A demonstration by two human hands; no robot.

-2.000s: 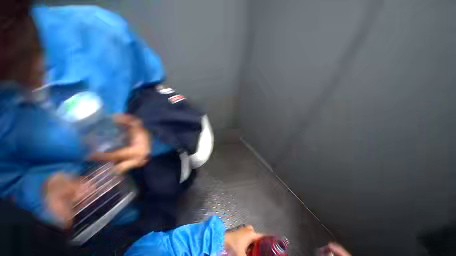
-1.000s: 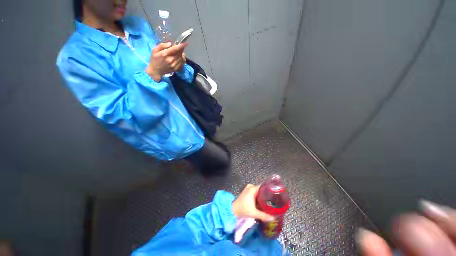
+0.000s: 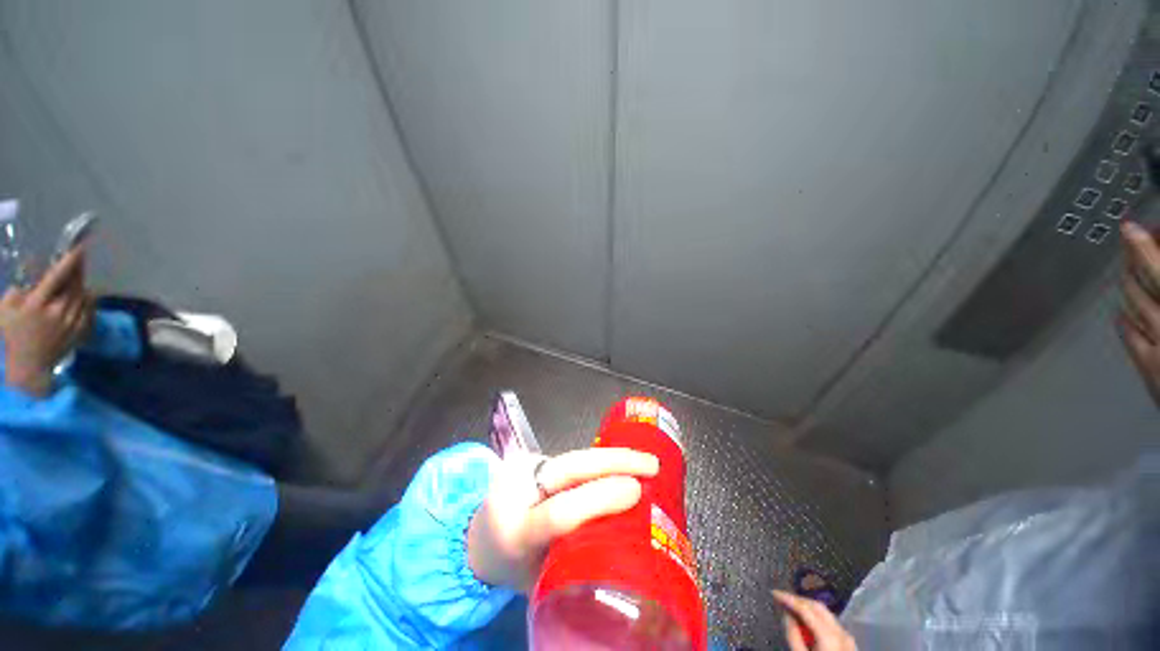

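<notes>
My left hand [image 3: 541,511], in a blue gathered cuff, is closed around a red drink bottle [image 3: 617,547] in the lower middle. The bottle slants towards the camera; its clear pinkish end is nearest and cut off by the bottom edge. Its cap cannot be made out. A ring shows on one finger. A pale-edged smartphone [image 3: 511,426] sticks up beside the same hand, partly hidden by it. Bare fingers [image 3: 814,623] show at the bottom edge beside a pale sleeve; I cannot tell whether they are my right hand or the other person's.
A person in a blue smock [image 3: 127,509] at left holds a phone [image 3: 76,232], a clear bottle [image 3: 10,242] and a dark bundle [image 3: 191,394]. A person in a pale smock [image 3: 1018,572] is at right; a hand [image 3: 1141,305] is by the lift button panel [image 3: 1018,286]. Grey walls surround the chequer-plate floor.
The view has swung right, showing the button panel and pale smock. The red bottle is now larger, nearer and tilted towards the camera. The blue-smocked person has shifted to the left edge.
</notes>
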